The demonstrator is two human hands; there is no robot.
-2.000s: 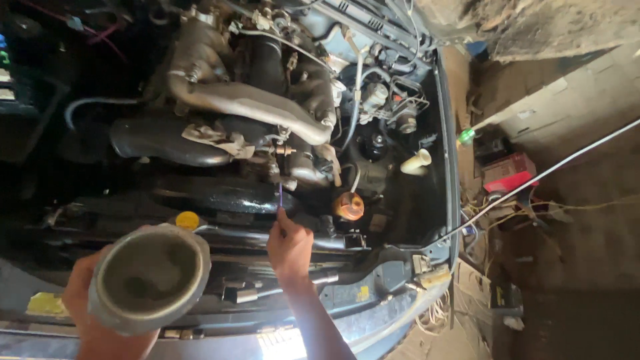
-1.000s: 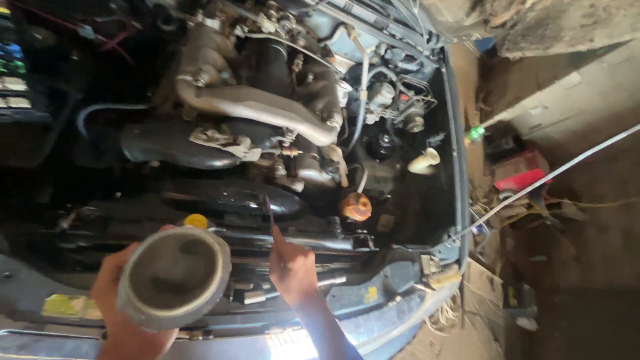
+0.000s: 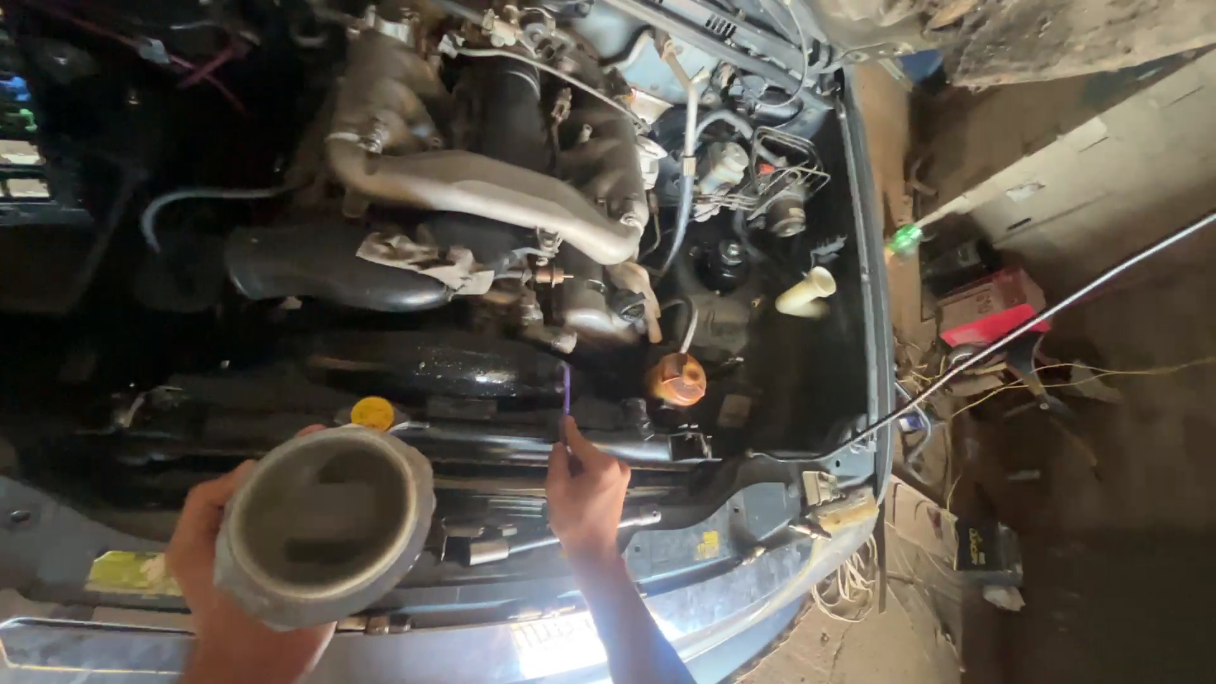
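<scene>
My left hand (image 3: 214, 560) grips a round, grey-rimmed container (image 3: 328, 522) over the front edge of an engine bay; its inside looks dark and blurred. My right hand (image 3: 587, 489) holds a thin purple rod (image 3: 567, 388), its tip near the right end of a glossy black cover (image 3: 465, 366). Behind the tip are metal fittings and the curved metal intake pipe (image 3: 494, 190). A yellow round cap (image 3: 372, 413) shows just behind the container. An orange-brown cap (image 3: 680, 380) on a reservoir lies right of the rod.
A socket-wrench-like metal tool (image 3: 560, 541) lies on the front panel beneath my right wrist. The hood prop rod (image 3: 1035, 328) slants up from the right fender. A cream-coloured filler neck (image 3: 806, 291) stands at the bay's right. A red box (image 3: 993, 309) and cables lie on the floor.
The purple rod's tip was by the metal fittings two seconds ago, then moved left over the black cover; now it is further right again. My left hand keeps holding the container.
</scene>
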